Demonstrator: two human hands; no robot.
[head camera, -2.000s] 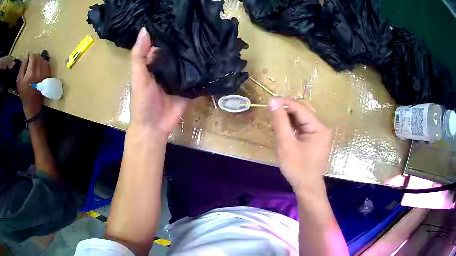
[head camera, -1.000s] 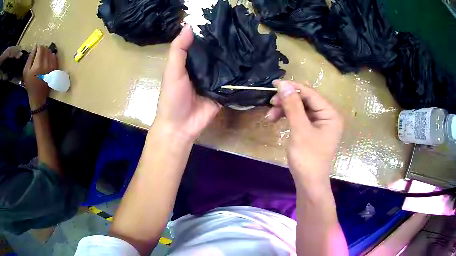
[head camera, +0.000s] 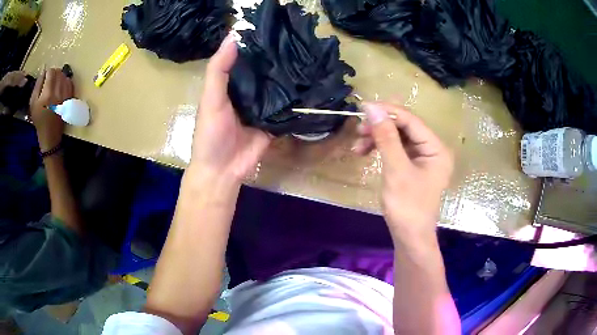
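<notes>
My left hand (head camera: 222, 124) holds a black ruffled piece (head camera: 288, 65) with jagged edges, thumb at its left side and the fingers hidden beneath it. My right hand (head camera: 409, 147) pinches a thin pale glue stick (head camera: 327, 112) between thumb and fingertips. The stick's tip lies against the lower part of the black piece. The white glue dish (head camera: 312, 137) shows only partly, below the black piece's lower edge.
A black cluster (head camera: 180, 29) lies at upper left and a row of clusters (head camera: 452, 46) at upper right. A clear bottle (head camera: 553, 153) is at right. A yellow utility knife (head camera: 111, 65), a squeeze bottle (head camera: 73, 112) and a coworker's hand (head camera: 49, 98) are at left.
Two seconds ago the stick was in the dish; now it is against the black piece. My left hand and the piece have moved right overall, with a slight shift back left since one second ago.
</notes>
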